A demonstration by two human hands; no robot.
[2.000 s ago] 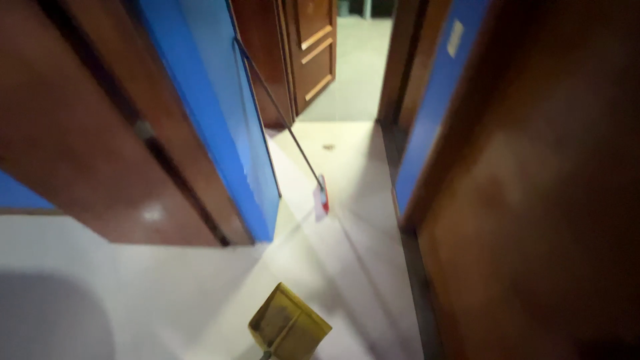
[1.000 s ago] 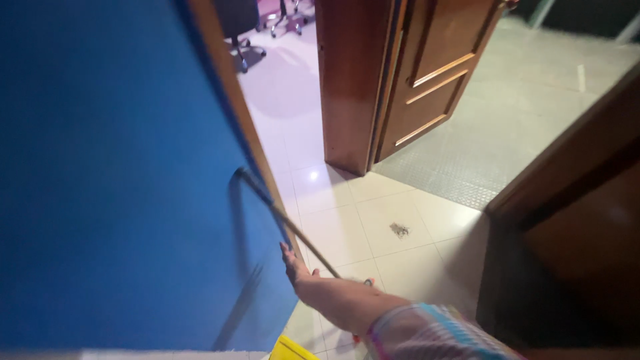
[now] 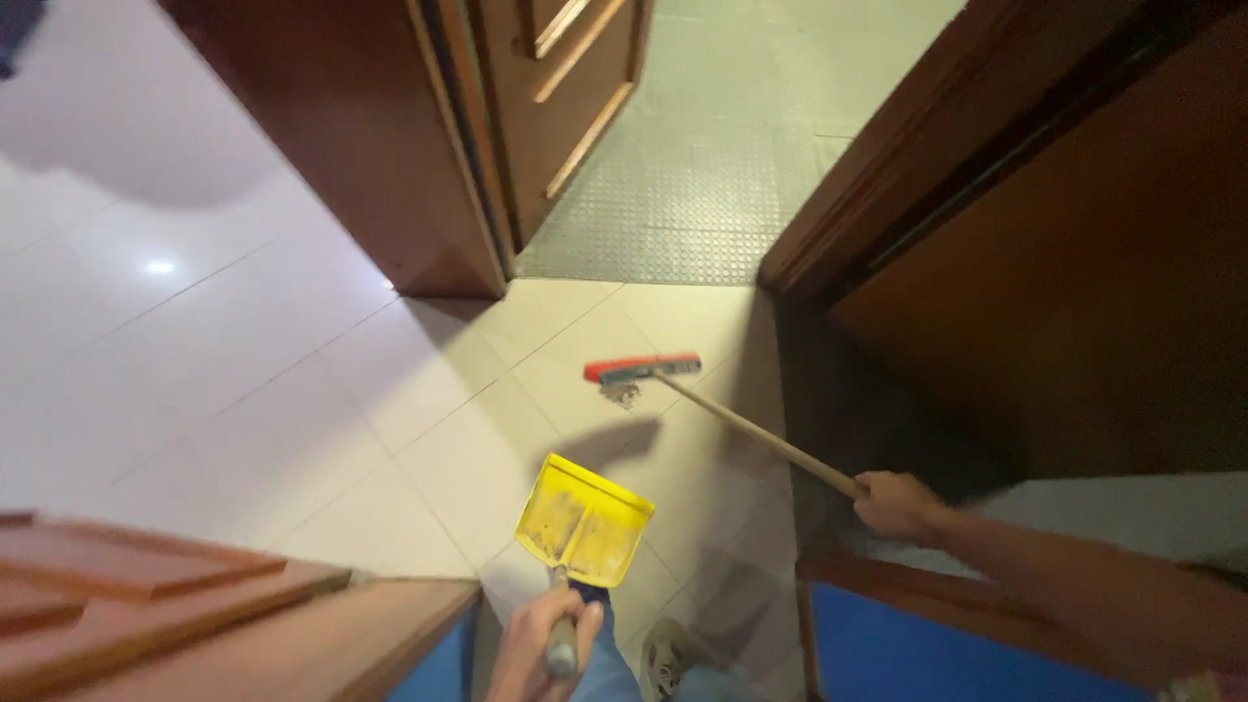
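Note:
My left hand point(image 3: 554, 629) is closed around the grey handle of a yellow dustpan point(image 3: 585, 526), whose open edge points away from me, above my shoe and jeans. On the right, my right hand point(image 3: 892, 502) grips the wooden stick of a broom point(image 3: 751, 429). The red and grey broom head point(image 3: 642, 368) is at the tiled floor, beyond a small pile of debris point(image 3: 622, 394). Between the pile and the dustpan, a shadow lies on the tiles.
A brown wooden door point(image 3: 561, 88) stands ajar at a doorway with a studded grey floor point(image 3: 673, 224) beyond. Dark wooden frames rise at right. Blue wall parts point(image 3: 907, 643) and a wooden panel point(image 3: 146, 604) are near the bottom. My shoe point(image 3: 665, 658) is on the tiles.
The broom leaned at the blue wall; a second ago an arm reached to its stick, and now my right hand holds it, its head by the debris. The view has shifted strongly.

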